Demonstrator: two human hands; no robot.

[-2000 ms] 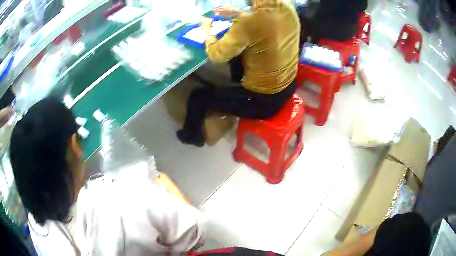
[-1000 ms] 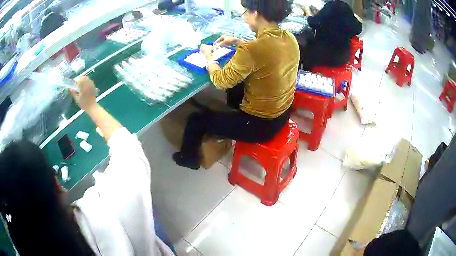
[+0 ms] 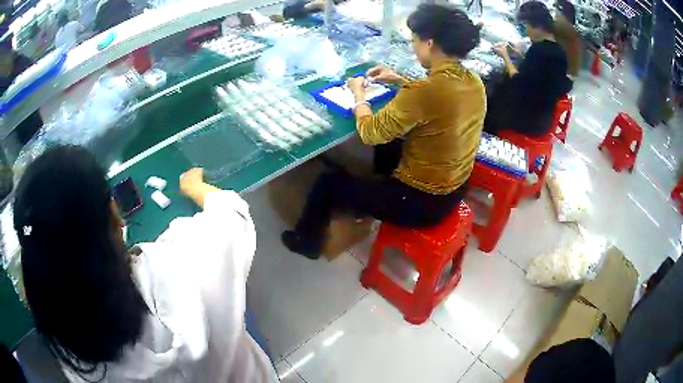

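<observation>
Neither of my hands is in view. A black rounded shape [image 3: 573, 363], possibly my sleeve, is cut off by the bottom edge at the right. Nearest in front, a clear blister tray [image 3: 273, 116] with rows of white pieces lies on the green bench [image 3: 168, 217]. A see-through, seemingly empty tray [image 3: 221, 153] lies beside it, nearer the person in white. Two loose white pieces [image 3: 159, 199] and a dark phone [image 3: 127, 196] lie by that person. Further along, a blue bin [image 3: 352, 97] holds white pieces.
A person in white [image 3: 187, 292] sits close at left, one hand over the bench. A person in mustard [image 3: 438, 127] sits on a red stool [image 3: 416, 265]. Another stool bears a blue tray [image 3: 503, 155]. Cardboard [image 3: 610, 288] and bagged parts [image 3: 562, 265] lie on the floor at right.
The person in white has lowered a raised hand to the bench, and the see-through tray now shows there. The view has shifted; more of the bench's far end shows. The black shape remains at bottom right.
</observation>
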